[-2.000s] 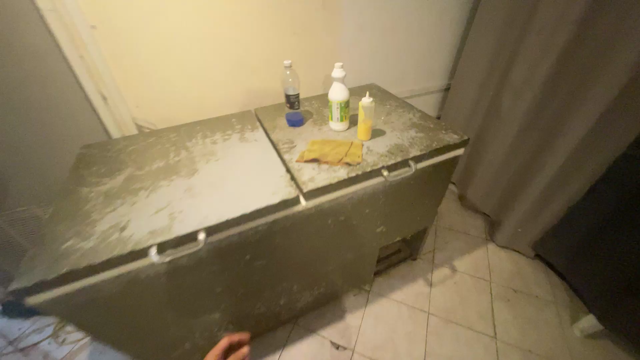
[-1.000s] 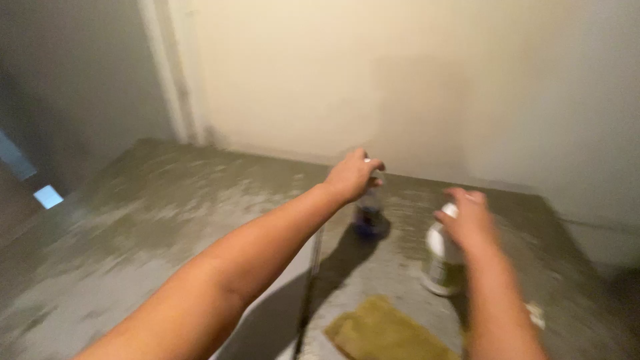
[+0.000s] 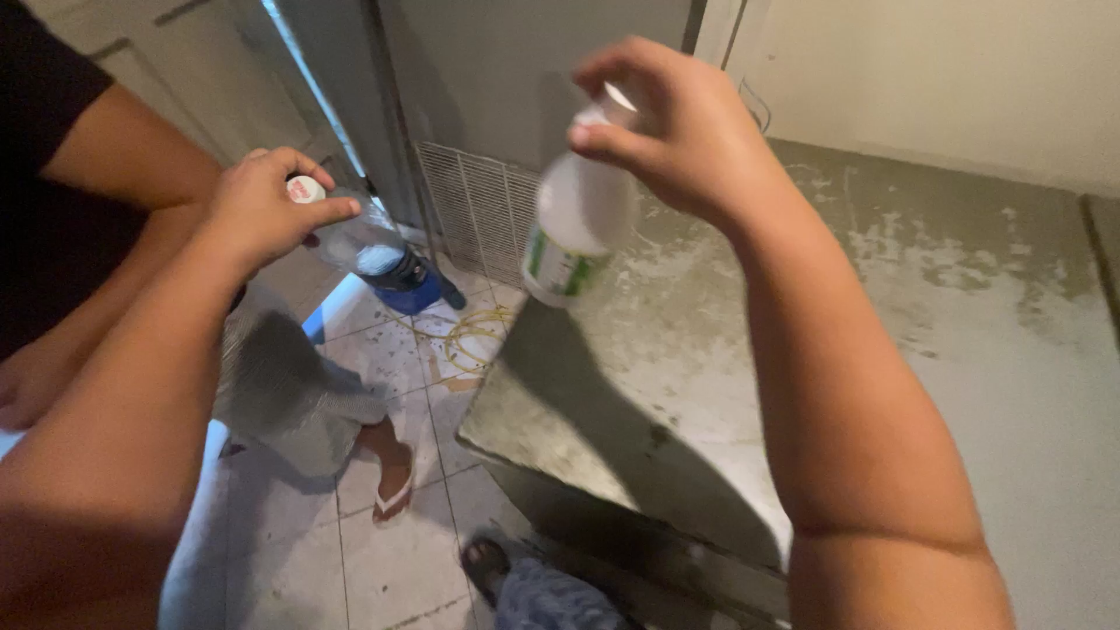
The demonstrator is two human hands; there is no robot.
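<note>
My left hand (image 3: 271, 206) grips a clear plastic bottle (image 3: 354, 236) near its white cap; the bottle has a dark label and blue at its base, and hangs tilted over the floor. My right hand (image 3: 669, 127) holds a white plastic bottle (image 3: 582, 206) with a green label by its neck, just above the left end of the worn chest freezer lid (image 3: 700, 350). The white bottle is somewhat blurred, and my fingers partly hide its top.
Another person (image 3: 114, 175) in a dark top stands close on the left, next to my left arm. A coiled yellow cord or hose (image 3: 472, 337) lies on the tiled floor (image 3: 394, 560) beyond the freezer's corner. A white wire grille (image 3: 481, 206) stands behind the freezer.
Both bottles stood on the right part of the freezer lid two seconds ago; now each is held up at the freezer's left end. The view has swung left, and another person has come into it.
</note>
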